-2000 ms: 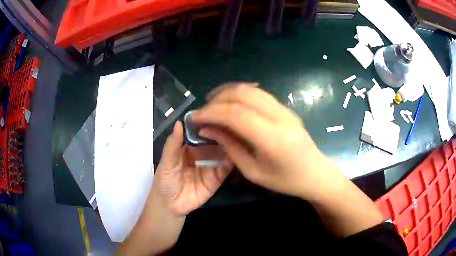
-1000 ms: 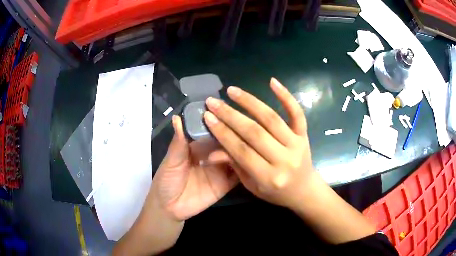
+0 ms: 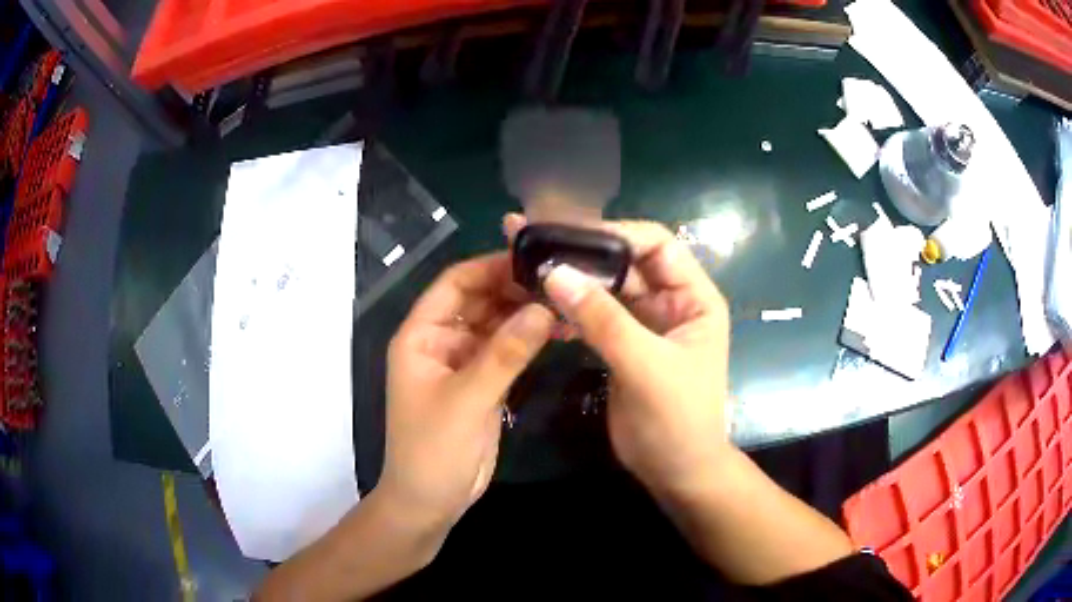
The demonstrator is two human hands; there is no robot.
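Observation:
A dark rounded-square watch head [image 3: 573, 251] is held up in the middle of the view, tilted, its glossy dark side toward me. My left hand [image 3: 459, 365] grips its left side, with the thumb below it. My right hand [image 3: 658, 353] holds its right side, the thumb pressed on the glossy face. A pale translucent film [image 3: 562, 153] sticks out beyond the far side of the watch head. The fingers behind the watch head are partly hidden.
A long white sheet [image 3: 288, 341] lies at left over a clear sheet [image 3: 176, 347]. At right are a solvent bottle [image 3: 923, 174], white scraps [image 3: 813, 247], a white pad [image 3: 884, 329] and a blue stick [image 3: 967, 303]. Red trays [image 3: 976, 470] stand at lower right and across the far side.
The watch head has moved right and turned from its grey face to its dark glossy side. My right hand has gone from flat fingers over it to gripping its side. The film has moved right with it.

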